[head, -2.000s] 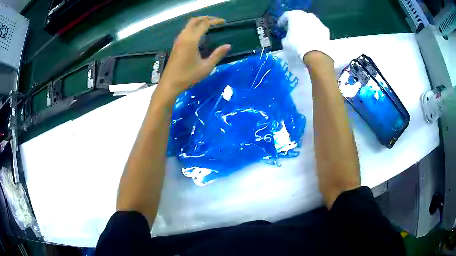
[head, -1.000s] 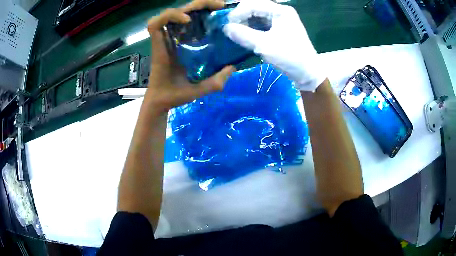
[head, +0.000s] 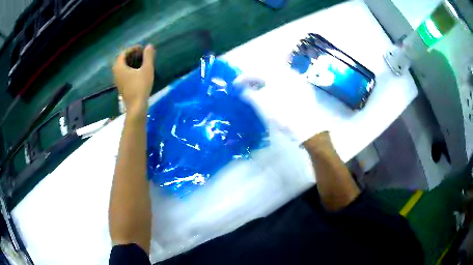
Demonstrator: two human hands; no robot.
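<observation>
A wide crumpled heap of blue film (head: 202, 124) lies mid-bench. My bare left hand (head: 134, 67) is over the belt beyond the heap's left side, fingers curled around a dark gap or small dark thing; which is unclear. My white-gloved right hand (head: 282, 106) is blurred against the white bench, just right of the heap; its fingers and anything in them cannot be made out. Dark phone units with glossy blue faces (head: 339, 77) lie overlapped at the bench's right. A faint, blurred dark fixture outline (head: 207, 39) shows on the belt right of my left hand.
Open dark fixtures (head: 75, 115) stand in a row on the green belt, with a white strip (head: 93, 127) beside them. A black ribbed rack (head: 39, 41) is at the upper left. A grey machine housing with a green light (head: 433, 28) is at the right.
The phone unit held between both hands is no longer seen there. My hands have moved apart, the right back towards the bench. The view has turned right.
</observation>
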